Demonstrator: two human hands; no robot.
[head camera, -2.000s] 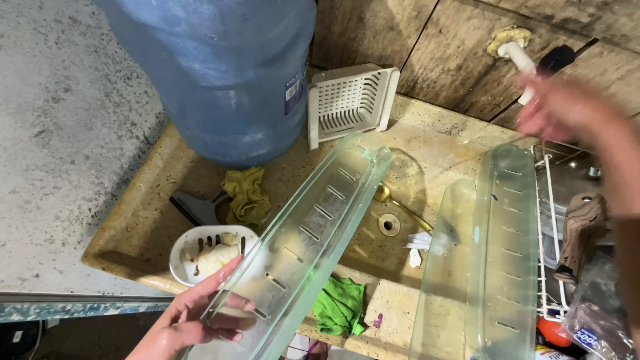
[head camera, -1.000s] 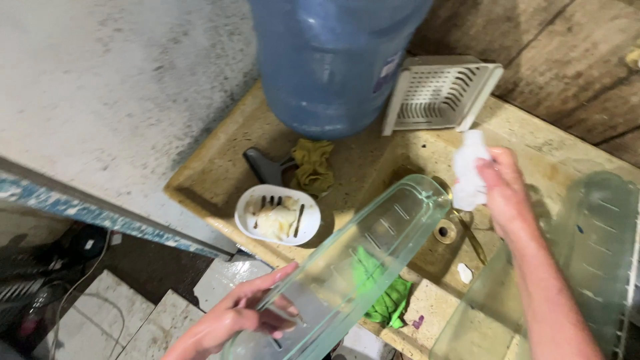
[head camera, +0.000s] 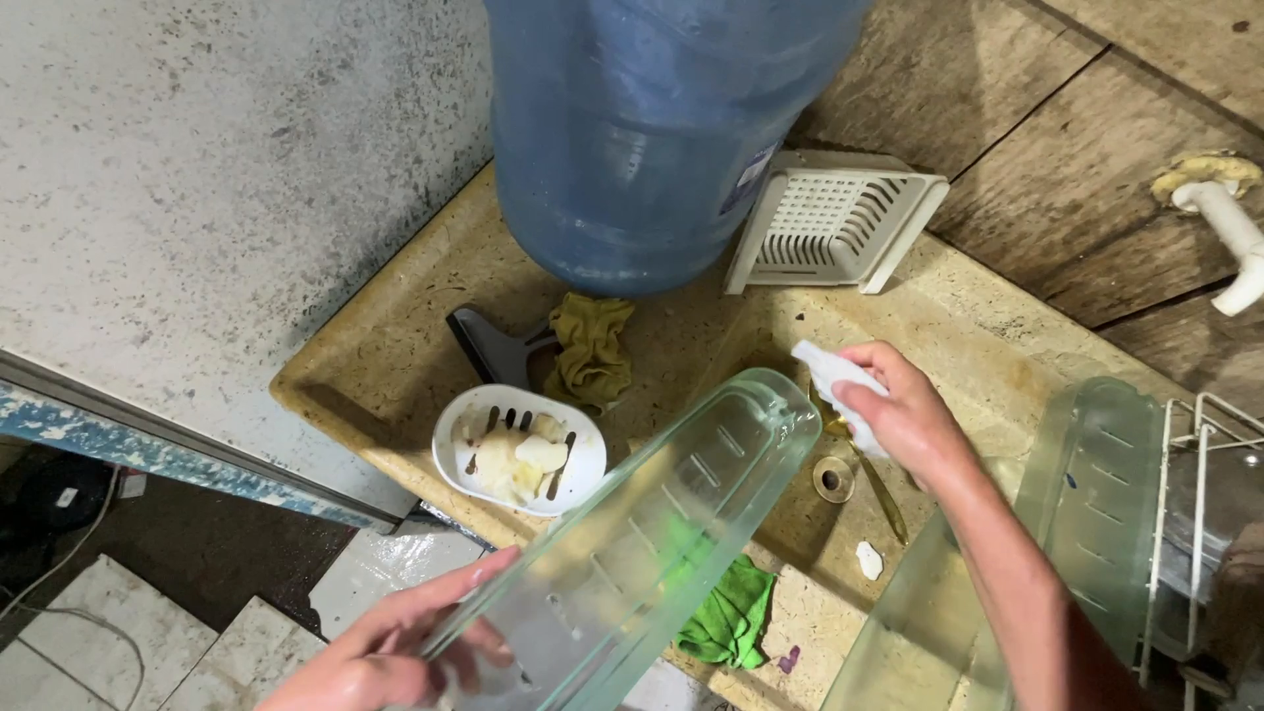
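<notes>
My left hand (head camera: 425, 632) grips the near end of a clear greenish plastic bin (head camera: 632, 553) with slots, held tilted over the sink. Between the thumb and fingers of my right hand (head camera: 904, 410) is a white sponge or wad of cloth (head camera: 849, 395), just beyond the bin's far end. Below that hand a gold-coloured spoon (head camera: 884, 499) lies by the drain (head camera: 832, 479), with a small white piece (head camera: 869, 560) nearby. A white soap dish (head camera: 454, 464) holds pale soap pieces. Beneath the bin is a green cloth (head camera: 731, 612).
A large blue water jug (head camera: 642, 148) stands in the stone sink (head camera: 346, 365) beside a white slotted basket (head camera: 839, 222). A squeegee (head camera: 484, 341) and a yellowish cloth (head camera: 592, 346) lie left. More clear bins (head camera: 1096, 474) and a white wire rack (head camera: 1200, 494) are right; a white tap (head camera: 1224, 232) juts from the wall.
My right hand has come from beside the tap to near the bin's far end, holding the white wad. My left hand still holds the bin.
</notes>
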